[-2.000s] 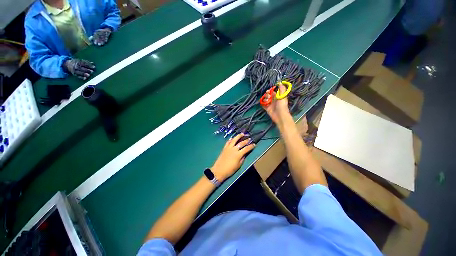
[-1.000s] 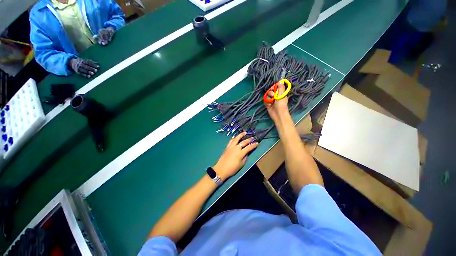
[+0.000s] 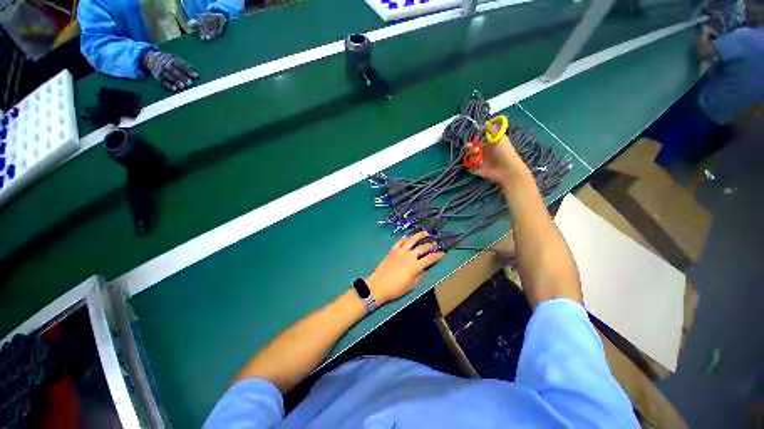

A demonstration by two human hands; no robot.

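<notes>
Dark grey power cords [image 3: 456,197] lie in a thick looped pile on the green bench [image 3: 251,302], with a thin white band round a hank at the far end. Their blue, white and silvery wire ends [image 3: 402,219] point left. My left hand [image 3: 408,266] rests on the cord ends nearest me; the cords under its fingers are partly hidden. My right hand [image 3: 498,159] holds scissors by the red and yellow handles [image 3: 474,154] over the far part of the pile. The blades are not clearly visible.
An open carton [image 3: 449,328] stands below the bench edge, with a white board [image 3: 624,276] on flaps to its right. Black housings [image 3: 134,172] stand on the far belt. A person's gloved hand [image 3: 170,70] rests across the line. A framed tray [image 3: 105,343] is at left.
The view has shifted. My right hand with the scissors has moved from the pile's middle towards the banded hank at its far left. My left hand stays on the cord ends.
</notes>
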